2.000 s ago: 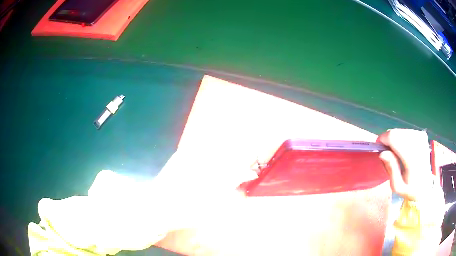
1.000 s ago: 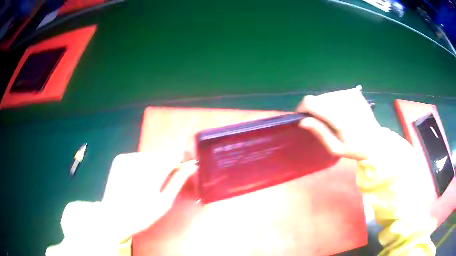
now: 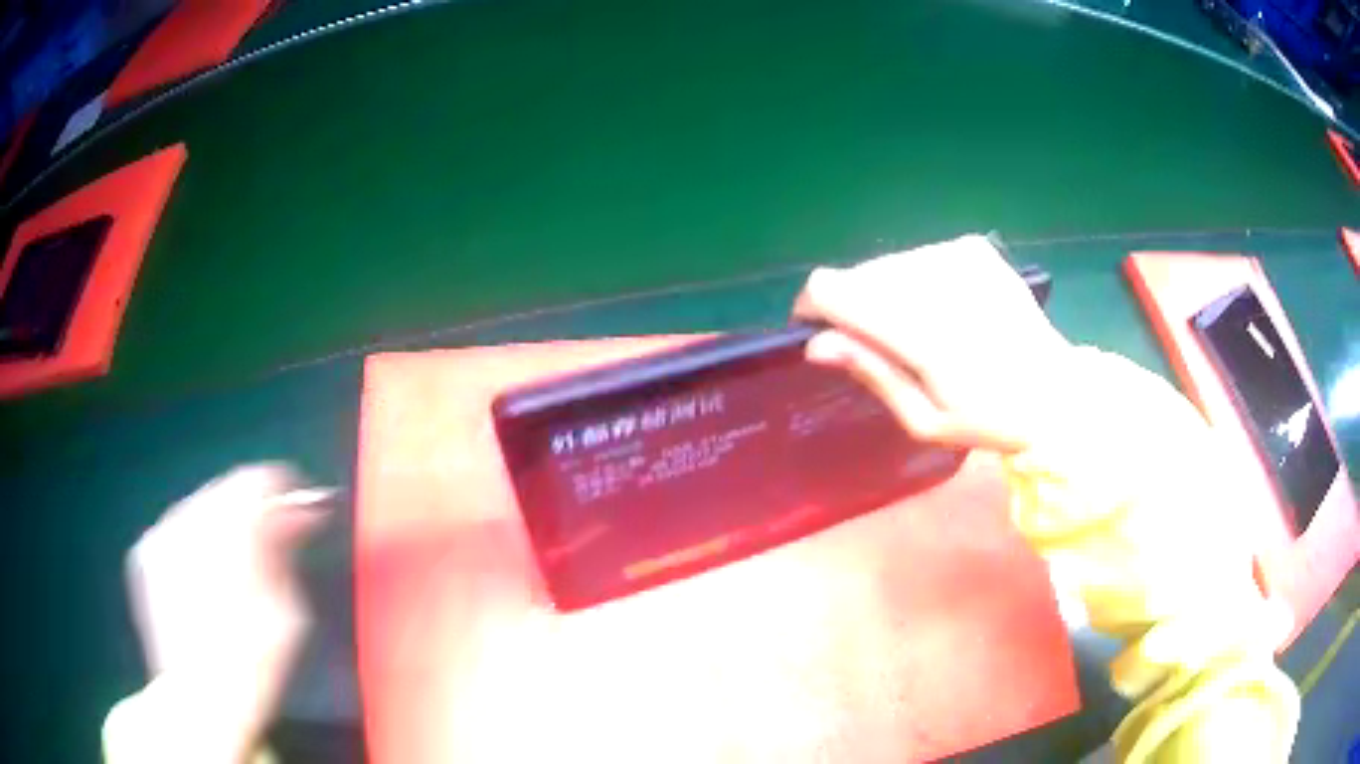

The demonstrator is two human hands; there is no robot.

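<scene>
The tablet (image 3: 686, 463) is held tilted above the orange-red foam pad (image 3: 433, 597), its screen showing pale text. My right hand (image 3: 940, 343) grips its upper right part, thumb on the front. A short dark stick (image 3: 1037, 284) juts out beyond my right hand; how it joins the tablet is hidden. My left hand (image 3: 224, 597) is off the tablet, blurred, over the green surface left of the pad. A small light piece (image 3: 309, 496) shows at its fingertips; what it is cannot be told.
Another tablet (image 3: 1275, 403) lies on a pad at the right, with a small light patch on its screen. A dark tablet (image 3: 52, 284) lies on a pad at the far left. The green belt (image 3: 671, 164) runs across behind. Blue items (image 3: 1313, 38) show at the top right.
My left hand has left the tablet's left edge and moved left. My right hand still holds the tablet, now with its text more legible. The loose silver-white test plug no longer shows.
</scene>
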